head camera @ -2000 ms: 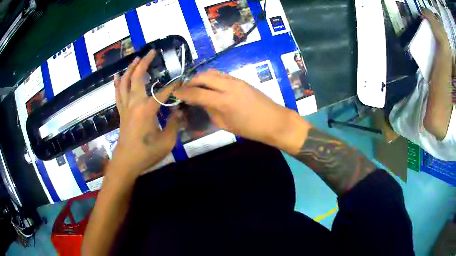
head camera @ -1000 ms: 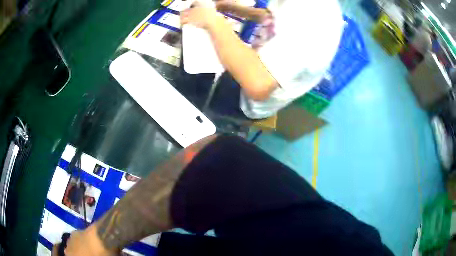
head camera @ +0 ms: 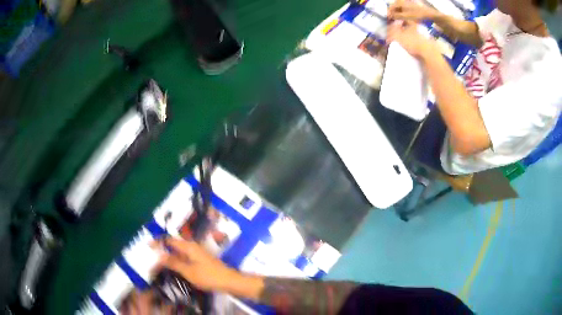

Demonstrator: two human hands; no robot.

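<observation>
My right hand, blurred, is over the printed sheet at the lower left, its fingers bent near a dark object. I cannot tell if it grips anything. Below it, a dark part with thin light wires, apparently the black housing's wiring end, is cut off by the bottom edge. A black cord runs up the sheet. A blurred skin-coloured patch at the bottom edge may be my left hand or a printed photo.
A long white cover lies to the right on the dark surface. A coworker in a white shirt holds a white piece beyond it. Black housings with silver-white strips lie on the green belt. Blue floor at lower right.
The view has swung right, then partly back left. My right hand, earlier at the housing's wires, now shows lower left. The white cover lies on the dark surface throughout.
</observation>
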